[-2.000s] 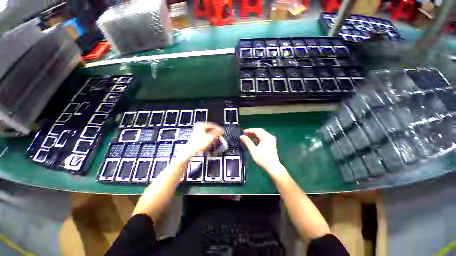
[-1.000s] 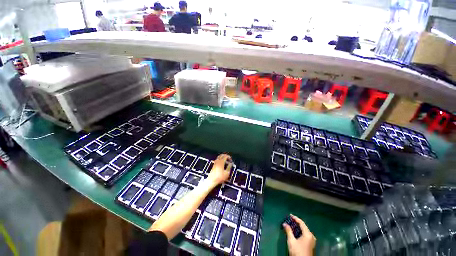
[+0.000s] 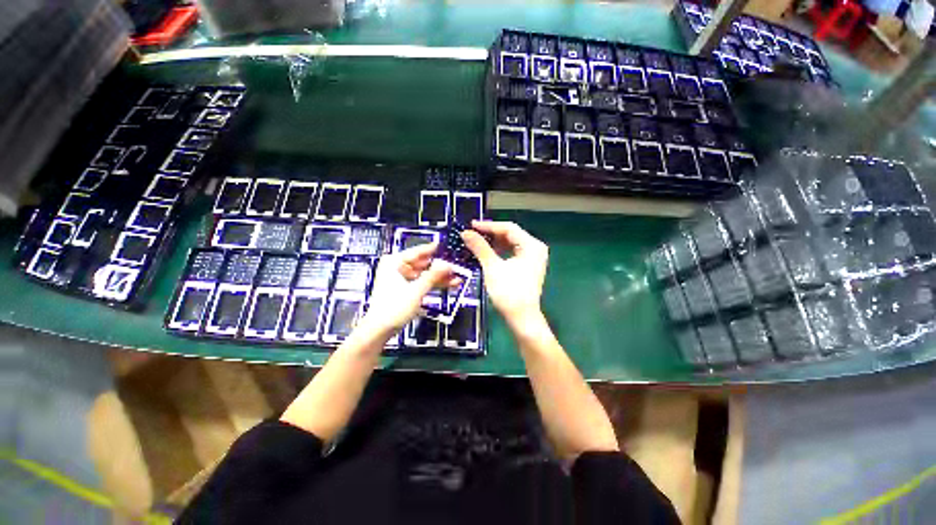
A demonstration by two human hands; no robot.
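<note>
My left hand [image 3: 403, 290] holds a black phone front housing [image 3: 449, 295] with a white-edged screen opening, tilted above the right part of the working tray. My right hand [image 3: 510, 269] is at the housing's upper end, its fingers on a small dark keypad [image 3: 455, 243] with pale dots. The fingers partly hide where keypad and housing meet. The working tray [image 3: 400, 185] lies under both hands and holds rows of black housings, many with dotted key areas.
A left tray [image 3: 77, 190] holds irregular housings. Stacked trays [image 3: 616, 179] stand at the upper right, another tray [image 3: 759, 46] behind them. A clear-wrapped grey compartment stack [image 3: 801, 267] is at the right. Clear plastic [image 3: 298, 70] lies at the back, below a wrapped block [image 3: 272, 12].
My left hand has come back from the tray's upper row with a housing. My right hand has moved in from the right with the keypad and meets it. The view has tilted down.
</note>
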